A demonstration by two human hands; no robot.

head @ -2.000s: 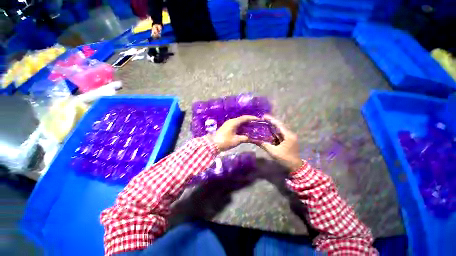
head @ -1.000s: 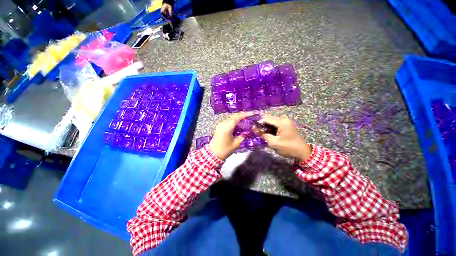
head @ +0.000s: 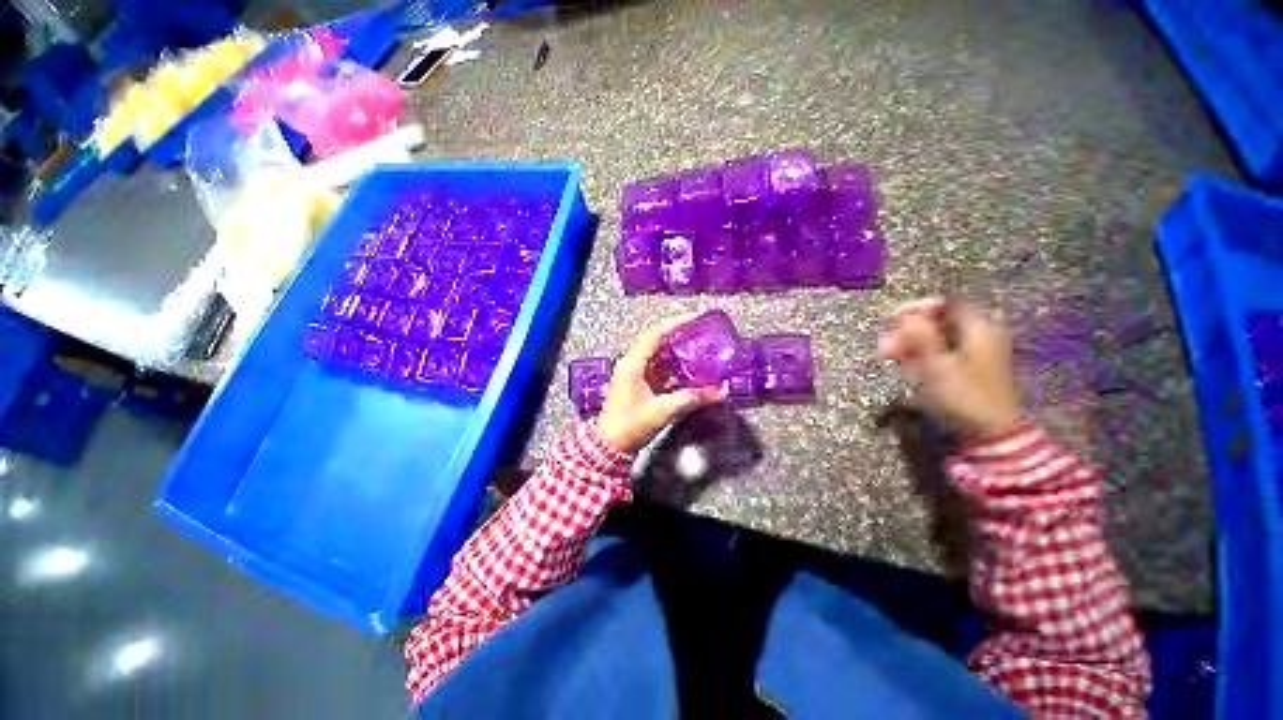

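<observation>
My left hand [head: 647,394] holds a clear purple square part [head: 704,348] between thumb and fingers, low over the table near its front edge. A short row of purple parts [head: 787,370] lies behind and beside it, partly hidden by the hand and the held part. My right hand [head: 960,369] is to the right, away from the parts, blurred with fingers curled; whether a tool is in it cannot be told. A larger block of purple parts in two rows [head: 753,232] lies farther back.
A blue tray [head: 331,485] at left holds rows of purple parts at its far end. Thin purple scraps [head: 1083,338] lie right of my right hand. Another blue tote [head: 1196,324] stands at the right edge. Plastic bags [head: 338,113] and a phone-like item [head: 425,59] are upper left.
My right hand has left the part and moved right. My left hand still holds a part, and more of the short row shows. The other person's hand at the far edge has gone from view.
</observation>
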